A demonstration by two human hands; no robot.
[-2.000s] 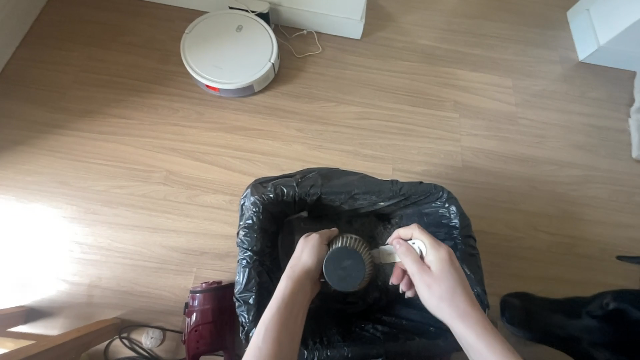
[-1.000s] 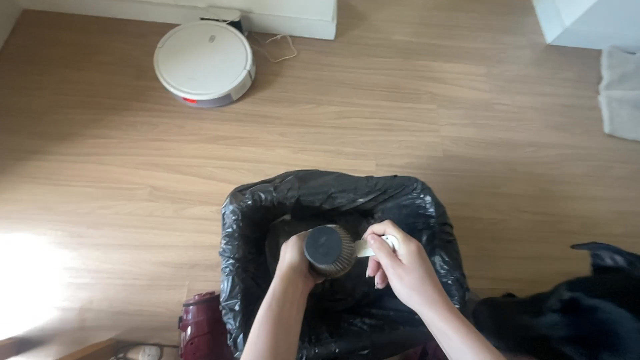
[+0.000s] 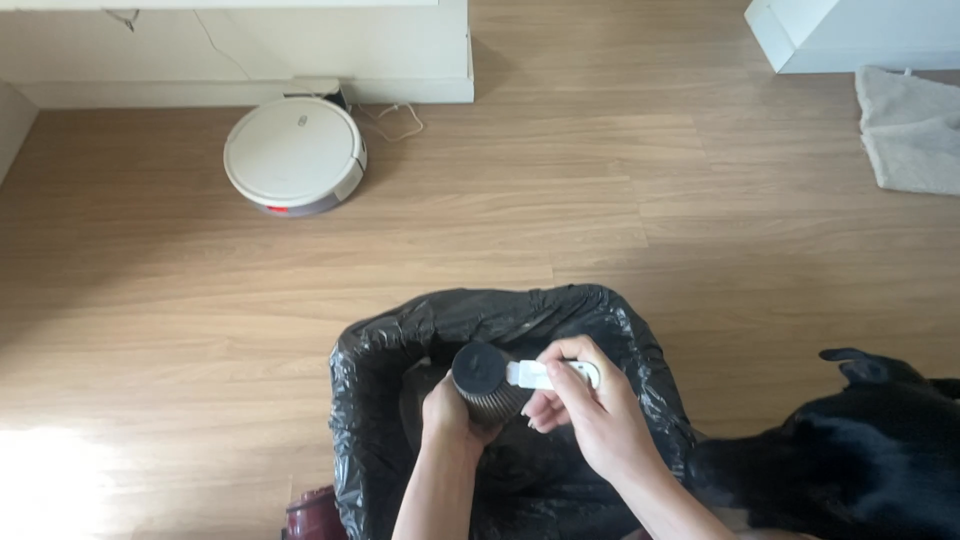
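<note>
My left hand (image 3: 452, 416) is closed around a pleated cylindrical filter (image 3: 491, 386) with a dark round cap, held over a bin lined with a black plastic bag (image 3: 656, 375). In my right hand (image 3: 589, 401) is a small white brush (image 3: 551, 375), gripped by its handle between thumb and fingers. Its pale tip meets the filter's side just beside the cap. Grey dusty material lies in the bin below, partly hidden by my hands and the filter.
A white robot vacuum (image 3: 292, 154) sits at its dock by the white wall, a thin cable beside it. At the right, a black dog (image 3: 840, 450) has its muzzle at the bin's rim. A dark red plastic appliance part (image 3: 315, 517) stands left of the bin; a grey cloth (image 3: 911, 131) lies upper right.
The filter has tilted in my left hand, showing more of its pleats below the cap. The dog's head has come in beside the bin. The view has shifted.
</note>
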